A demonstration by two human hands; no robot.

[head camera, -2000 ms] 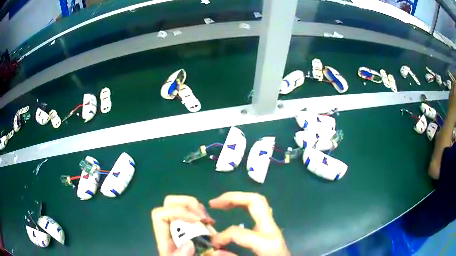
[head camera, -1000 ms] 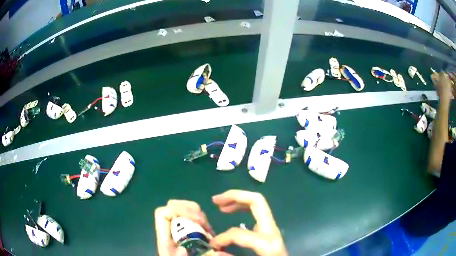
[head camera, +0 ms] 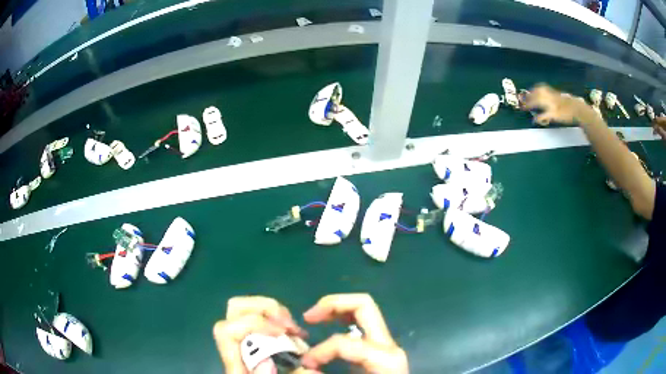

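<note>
A white shell (head camera: 261, 350) with dark dots and a dark inside is held low at the front edge of the picture. My left hand (head camera: 252, 329) is closed around it, its lower part cut off by the edge. My right hand (head camera: 361, 340) is at the shell's right side, thumb and forefinger curved apart above, other fingertips touching the shell's dark opening. What lies between the fingertips is too small to tell. A small white part (head camera: 355, 331) shows by my right fingers. Behind lie wired white shells with blue marks (head camera: 337, 210) and a green circuit board (head camera: 283, 220).
More wired shells lie at left (head camera: 170, 250) and in a pile at right (head camera: 464, 182). A pale metal rail (head camera: 292, 174) and upright post (head camera: 398, 80) divide the near strip from the green belt carrying open shells (head camera: 326, 104). Another person's arm (head camera: 613, 153) reaches in from the right.
Pieces on the far belt have moved right. The other person's arm has reached over the belt. The held shell is tilted differently and slightly lower; my right hand stays beside it.
</note>
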